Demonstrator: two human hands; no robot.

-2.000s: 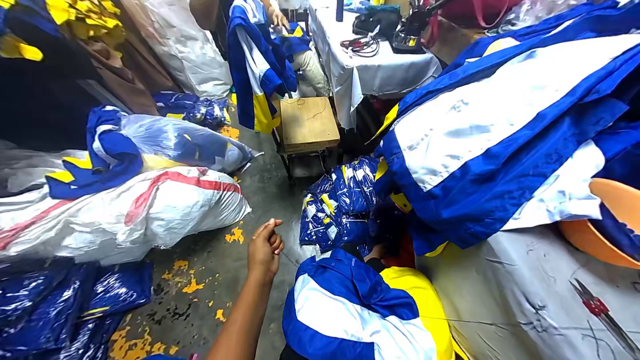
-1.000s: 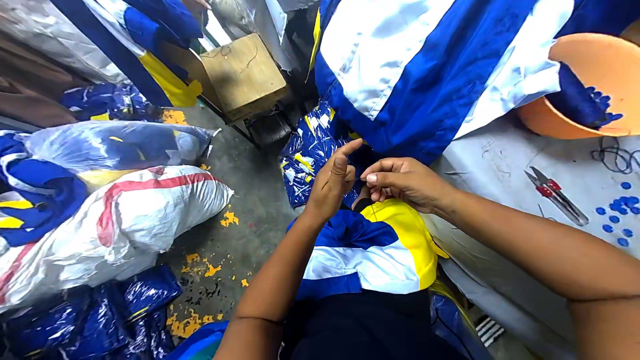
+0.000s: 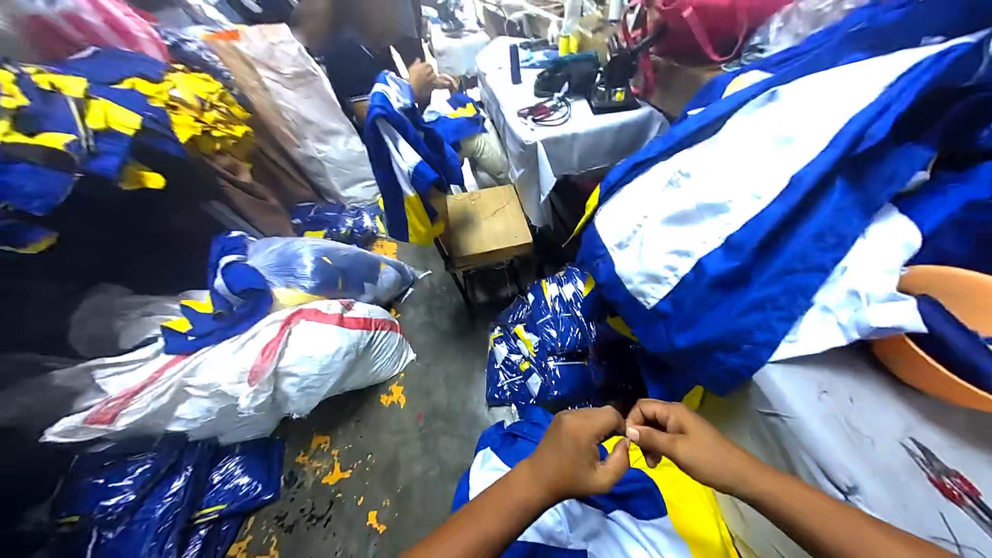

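Observation:
My left hand and my right hand meet fingertip to fingertip above a blue, white and yellow garment on my lap. Fingers and thumbs are pinched together on both hands; whatever lies between them is too small to make out. Right of my right hand, thread snips with red on them lie blurred on a pale cloth-covered table. A large blue and white garment hangs over that table's edge, beyond my hands.
Plastic-wrapped blue garments lie just ahead on the floor. A wooden stool stands beyond them, near a person handling cloth. White sacks and wrapped packs are at left. An orange bowl sits at right.
Two seconds ago only my left hand showed clearly, raised over the floor. My hands have since come together at the fingertips over the garment. The view has tilted upward since one second ago.

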